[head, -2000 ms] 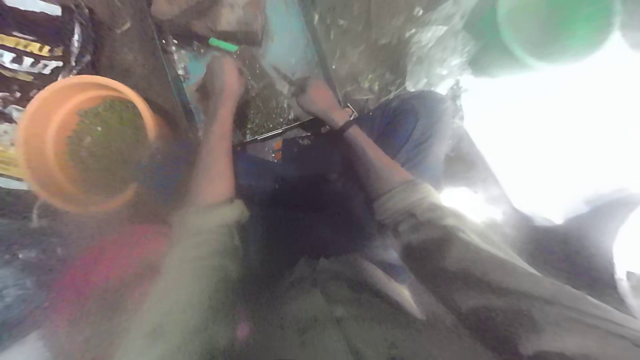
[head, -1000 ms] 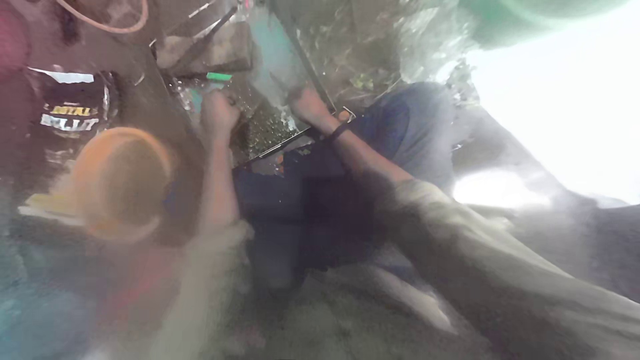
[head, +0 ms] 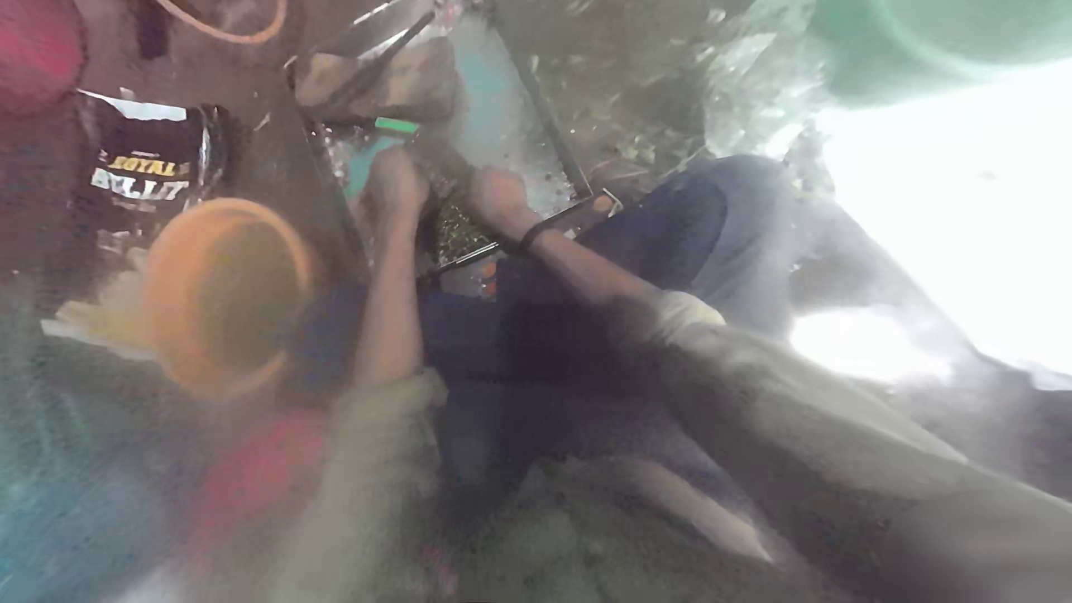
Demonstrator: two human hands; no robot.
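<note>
My left hand point(head: 395, 188) is curled, knuckles up, over the left part of a shallow dark-edged tray point(head: 544, 109) with a worn blue surface. My right hand point(head: 500, 199), with a dark band at the wrist, is bent over the tray's near part. Between and below the hands lies a patch of small greenish bits point(head: 459, 233). A bright green strip point(head: 396, 126) sits just beyond my left hand, beside a brownish block-like thing point(head: 410, 79). Blur hides the fingertips, so whether either hand holds something cannot be told.
An orange bucket point(head: 167, 293) with greenish contents stands left of my left forearm. Beyond it lies a dark printed bag point(head: 142, 159). A pinkish round thing point(head: 38, 50) is at the upper left, a green tub point(head: 946, 50) at the upper right. My knee point(head: 737, 218) borders the tray.
My right hand has drawn in nearer to my left hand over the tray; two seconds ago its fingers pointed up and away. The view has shifted somewhat.
</note>
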